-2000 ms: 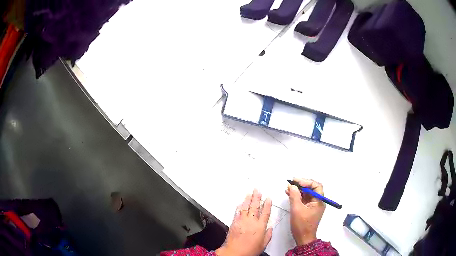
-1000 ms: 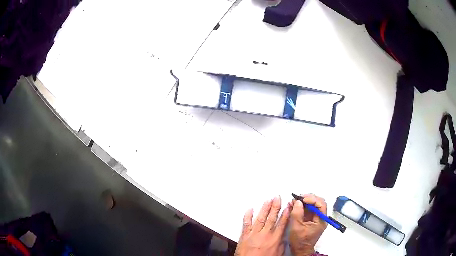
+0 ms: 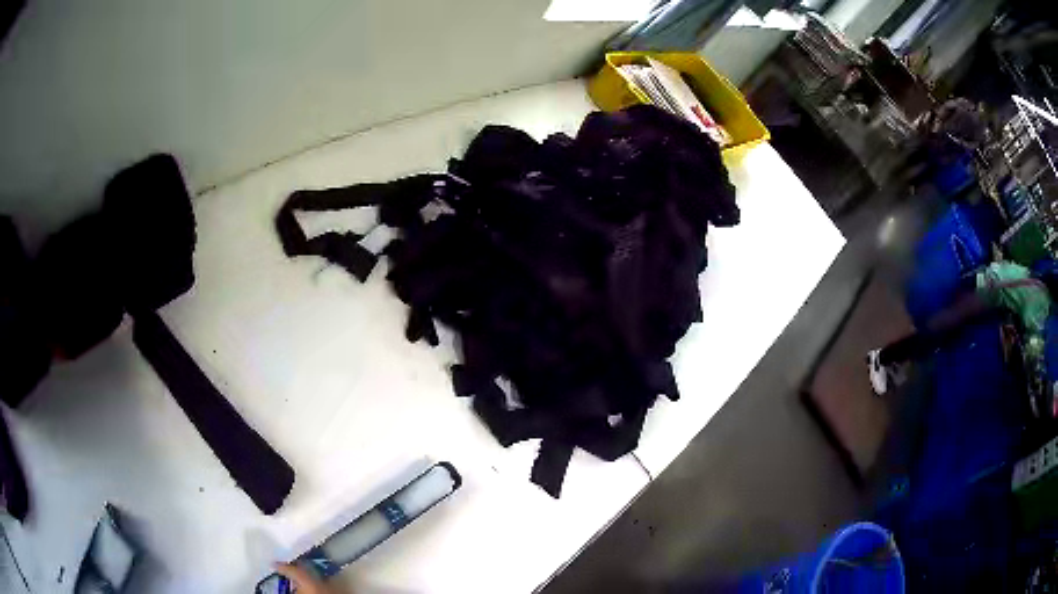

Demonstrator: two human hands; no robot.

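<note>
A short steel die (image 3: 383, 519), long and narrow with a blue-grey frame and crossbars, lies on the white table near the bottom. One hand, which looks like my right hand (image 3: 304, 579), shows only as a few fingers at the bottom edge, at the die's near end. A small blue spot lies by the fingertips; I cannot tell if it is the pen or part of the die. My left hand is out of the picture. A dark fabric strip (image 3: 215, 415) lies left of the die.
A big tangled heap of dark offcuts (image 3: 569, 267) lies mid-table. Behind it is a yellow tray (image 3: 743, 122) holding papers. Dark bundles (image 3: 151, 232) lie at left, near part of another die (image 3: 107, 555). Beyond the table's right edge are a blue bin (image 3: 859, 563) and a person (image 3: 1007, 296).
The view has swung to the right, bringing the offcut heap and yellow tray into view. My left hand has left the picture, and only a few fingers of one hand show.
</note>
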